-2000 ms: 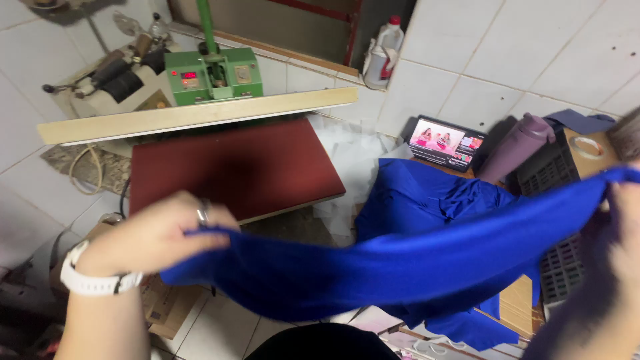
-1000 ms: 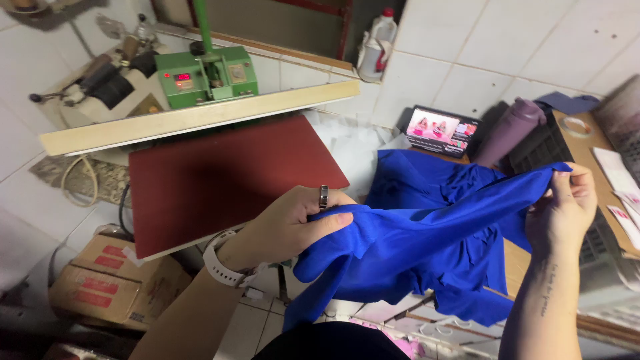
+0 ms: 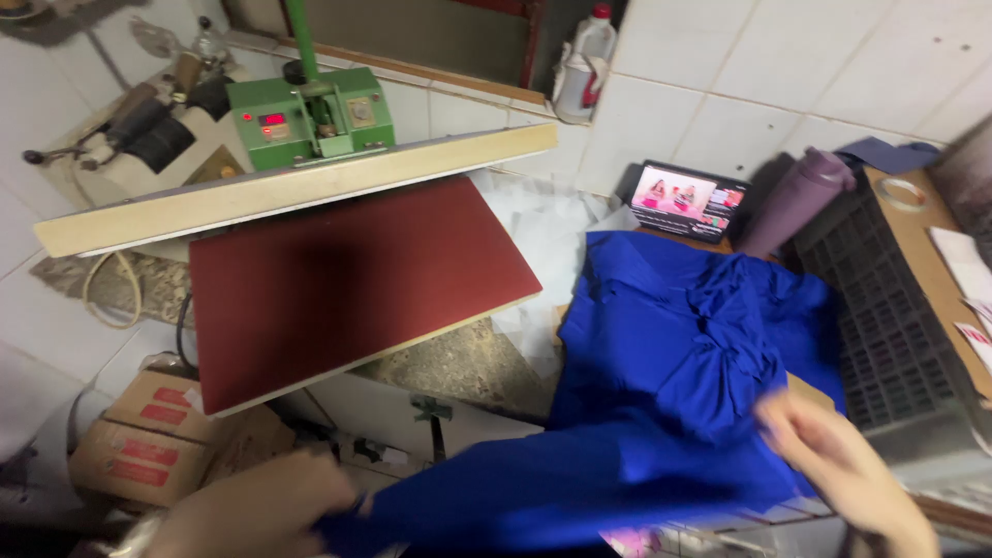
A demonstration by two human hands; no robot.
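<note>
My left hand, blurred at the lower left, grips one end of a blue fabric piece, which stretches across the bottom of the view. Blurred too, my right hand is over the blue cloth at the lower right; whether its fingers hold any of it cannot be told. Behind lies a crumpled pile of blue fabric. To the left, a heat press shows its red lower platen bare beneath the raised, cream-edged upper platen. Its green control housing has a lit red display.
White backing sheets lie between the press and the pile. A propped phone or tablet, a purple bottle and a dark plastic crate stand at the right. Cardboard boxes sit below left; a plastic jug stands on the ledge.
My left hand has moved left and down with its end of the fabric. My right hand has moved down from its raised position, and the fabric now hangs lower in front of me.
</note>
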